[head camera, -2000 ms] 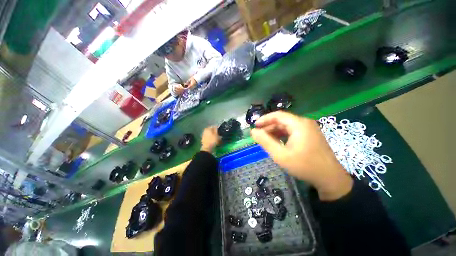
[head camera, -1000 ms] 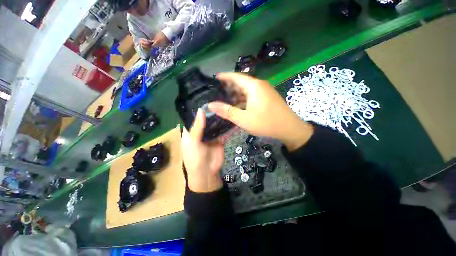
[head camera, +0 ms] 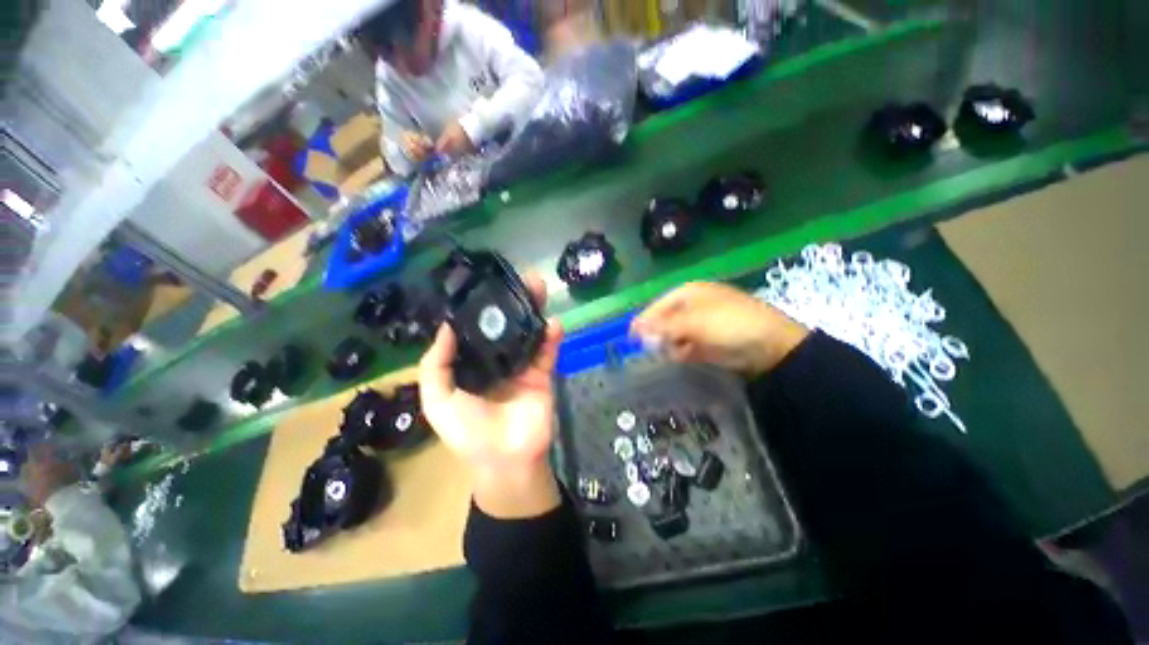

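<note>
My left hand (head camera: 495, 435) holds a black rounded housing (head camera: 489, 321) up in front of the belt, its pale round centre facing me. My right hand (head camera: 718, 325) is above the far end of the grey parts tray (head camera: 775, 510), near its blue edge. Its fingers are bent together and blurred; I cannot tell if they hold something. Small black inserts (head camera: 669, 518) and white-grey discs (head camera: 639, 493) lie loose in the tray.
Several housings (head camera: 338, 489) sit on a cardboard sheet (head camera: 284, 567) at left. White ring-ended levers (head camera: 857, 302) lie right of the tray, beside another cardboard sheet (head camera: 1071, 302). The green conveyor (head camera: 806, 164) carries black units. A person (head camera: 454, 82) works opposite, by a blue crate (head camera: 368, 239).
One second ago both hands were on the housing. My right hand has come off it and moved right over the tray; my left hand keeps the housing, now with its pale centre uncovered.
</note>
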